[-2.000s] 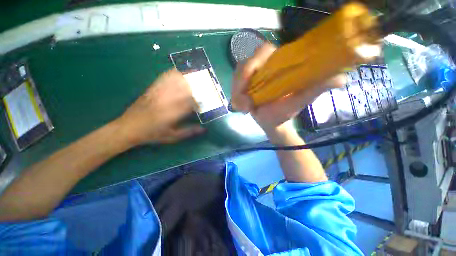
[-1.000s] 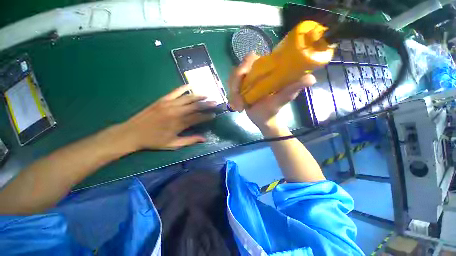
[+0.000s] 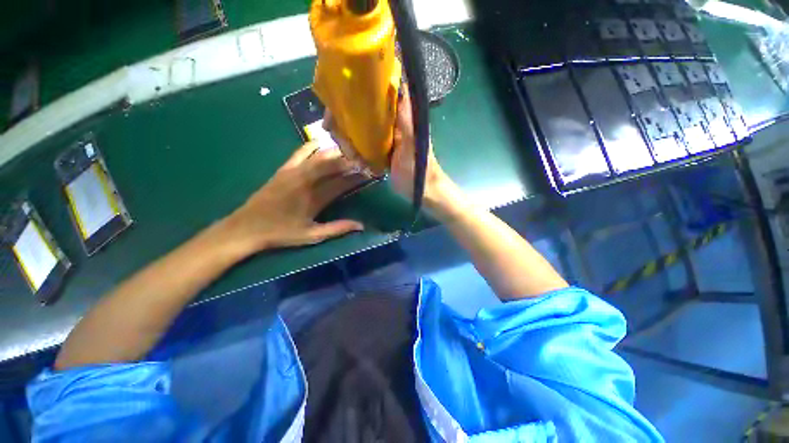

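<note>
An open-backed phone [image 3: 303, 105] lies on the green mat in front of me, its lower part hidden by my hands. My right hand [image 3: 405, 151] grips the orange electric screwdriver [image 3: 359, 78], which stands nearly upright over the phone's near end. Its tip is hidden. My left hand [image 3: 303, 195] lies with spread fingers, the fingertips on the phone's lower part beside the screwdriver. Whether they press or hold a small piece cannot be told. The round screw dish [image 3: 439, 67] is just beyond my right hand, partly covered by the black cable [image 3: 421, 112].
A glossy black parts tray [image 3: 588, 125] with rectangular pockets lies at the right. Two open-backed phones [image 3: 93, 197] [image 3: 35, 251] lie at the left. A whitish rail [image 3: 173, 73] runs along the far side, with another phone [image 3: 199, 17] beyond it. The bench edge is near my body.
The screwdriver has swung from leaning right to nearly upright over the phone, and its cable now hangs beside it. My left hand stays on the phone. The view has shifted, showing more phones at left.
</note>
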